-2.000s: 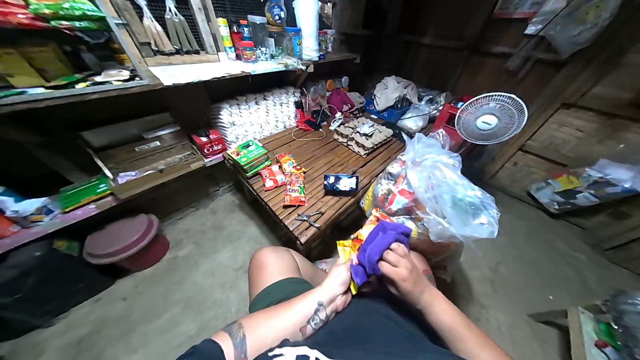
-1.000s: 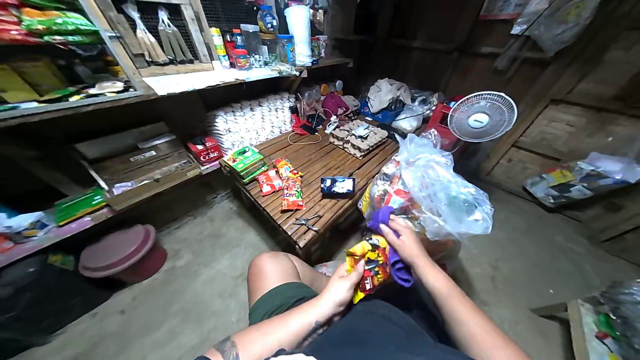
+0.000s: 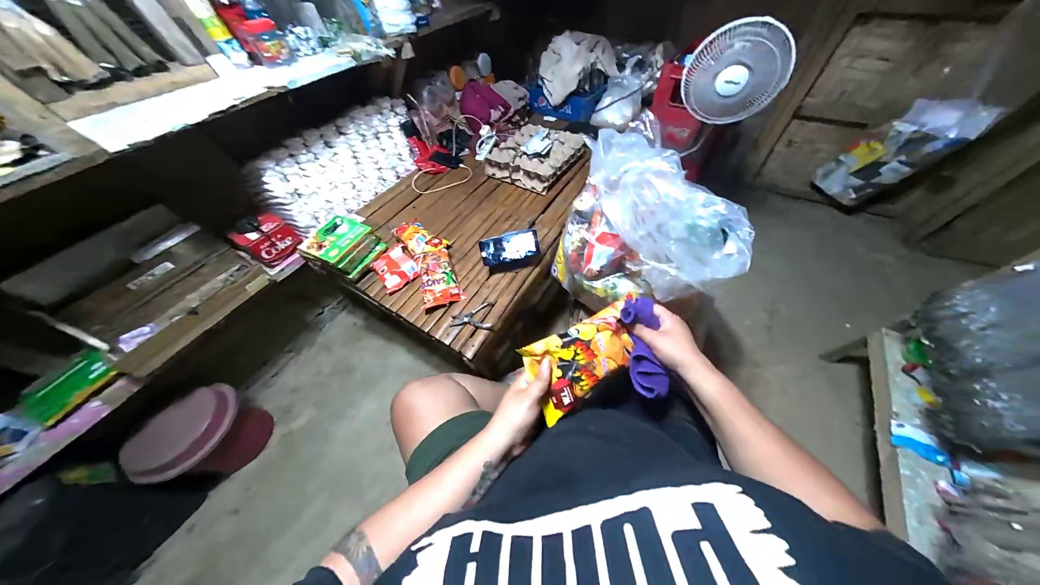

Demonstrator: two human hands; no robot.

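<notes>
A yellow and orange snack packet (image 3: 587, 354) is stretched out flat above my lap. My left hand (image 3: 522, 406) grips its left end, thumb on the front. My right hand (image 3: 668, 340) holds a bunched purple cloth (image 3: 647, 367) against the packet's upper right corner; part of the cloth hangs below the fingers. Just beyond my hands stands a big clear plastic bag (image 3: 662, 215) full of colourful packets. On the slatted bamboo table (image 3: 475, 211) lie several red and orange snack packets (image 3: 439, 276), a smartphone (image 3: 509, 249) and pliers or a similar hand tool (image 3: 472, 316).
Green packs (image 3: 343, 244) lie at the table's left edge, and egg trays (image 3: 536, 156) farther back. An electric fan (image 3: 738, 71) stands beyond the bag. A lidded pink bucket (image 3: 195, 435) is on the floor at left. A bench (image 3: 886, 422) with plastic-wrapped goods is at right.
The packet, first partly behind the purple cloth, now shows its printed face, spread between my hands. My right hand has moved the cloth to the packet's right end.
</notes>
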